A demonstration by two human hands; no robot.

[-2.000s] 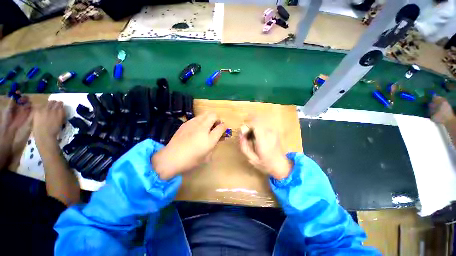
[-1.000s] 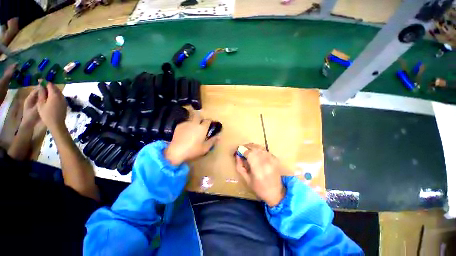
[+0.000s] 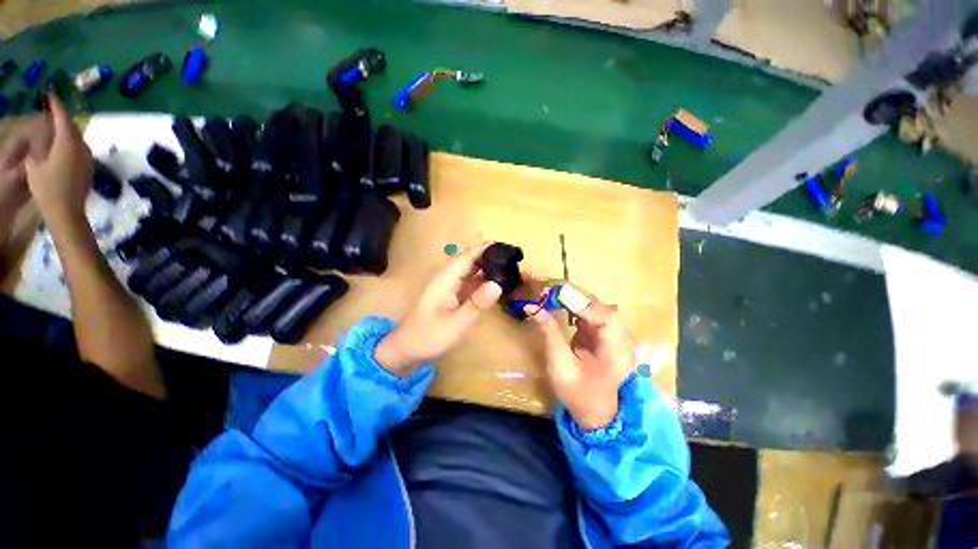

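Observation:
My left hand (image 3: 442, 313) holds a black plastic housing (image 3: 502, 264) upright-ish over the cardboard mat (image 3: 633, 252). My right hand (image 3: 588, 359) holds a small white part (image 3: 574, 299) at the fingertips, with a blue battery (image 3: 523, 308) and thin red wires beside it, close to the housing's lower side. Whether the battery touches the housing is unclear. A thin dark stick-like tool (image 3: 564, 255) lies on the mat just beyond my right hand.
Black shells (image 3: 306, 231) are stacked in rows at left on a white sheet (image 3: 118, 134). The green conveyor belt (image 3: 547, 97) carries batteries and partly filled housings. A grey metal post (image 3: 788, 150) stands at right. Another person's arm (image 3: 86, 236) is at far left.
The black housing in my left hand has moved right and turned. The blue battery and wires now show between my hands, which are closer together. The tool was uncovered between the first two frames.

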